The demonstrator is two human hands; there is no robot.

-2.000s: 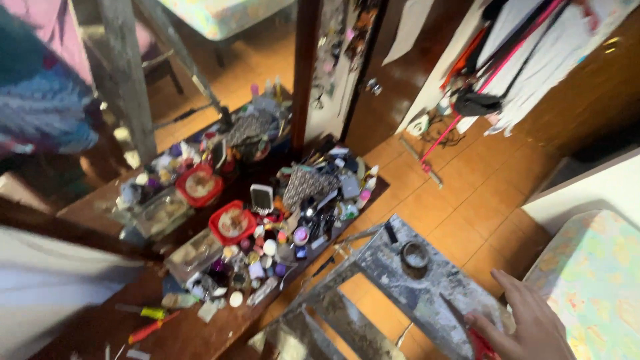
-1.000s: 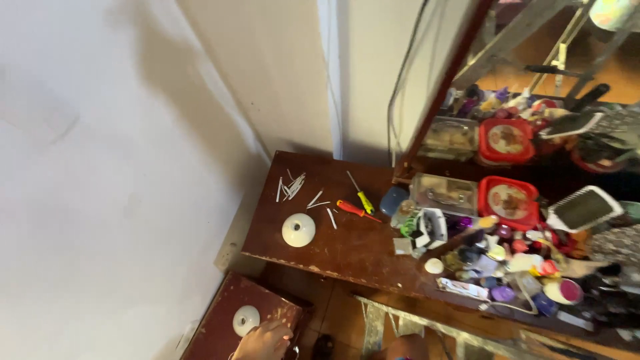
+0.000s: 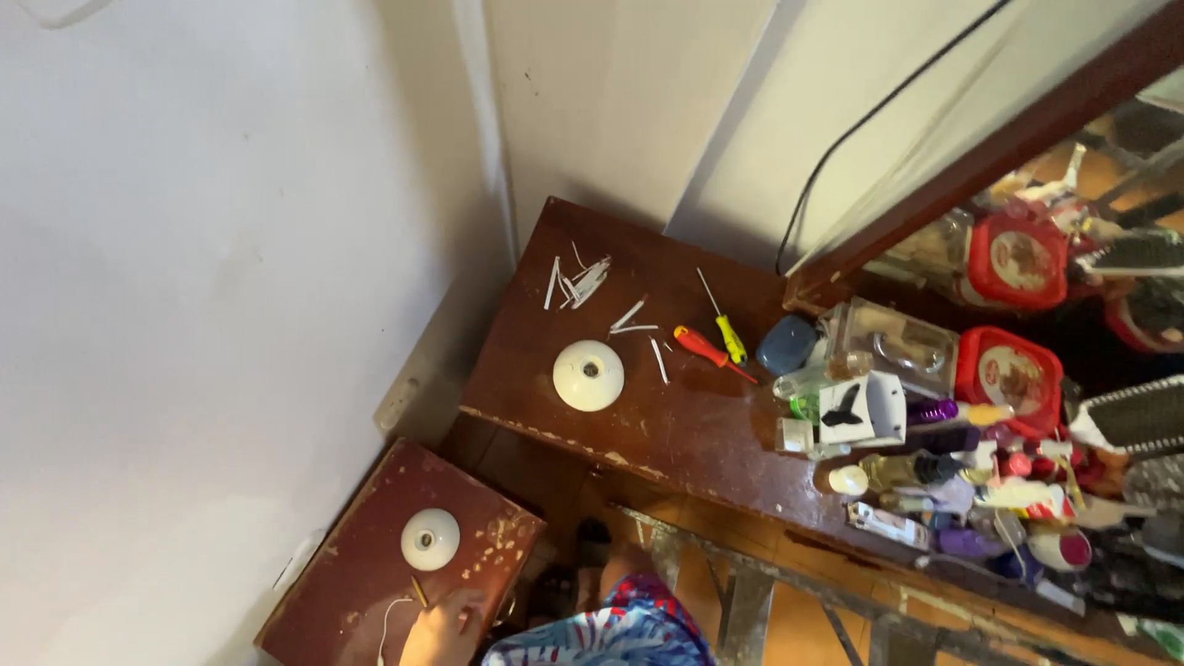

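Note:
My left hand [image 3: 444,631] is low in the view, over a reddish-brown wooden cabinet top [image 3: 347,564]. A small brownish, stick-like thing [image 3: 419,590] is at its fingertips; whether it is held is unclear. A thin white cord [image 3: 385,624] lies just left of the hand. Above the hand sits a round white fixture [image 3: 430,539] with a central hole. A similar white fixture [image 3: 588,376] rests on the brown dresser top [image 3: 684,435], near white strips [image 3: 587,282], a red-orange screwdriver [image 3: 708,349] and a yellow-handled screwdriver [image 3: 730,338]. My right hand is out of view.
Bottles and cosmetics [image 3: 962,481], a red-lidded container [image 3: 1008,381] and a hairbrush [image 3: 1133,416] crowd the dresser's right side, before a framed mirror [image 3: 1017,166]. A paint-stained ladder [image 3: 749,601] stands below. White walls [image 3: 231,231] border the left; a black cable hangs [image 3: 856,125].
The view has swung far from the room's other side to this corner. A hand seen over the ladder's top two seconds ago is not visible now.

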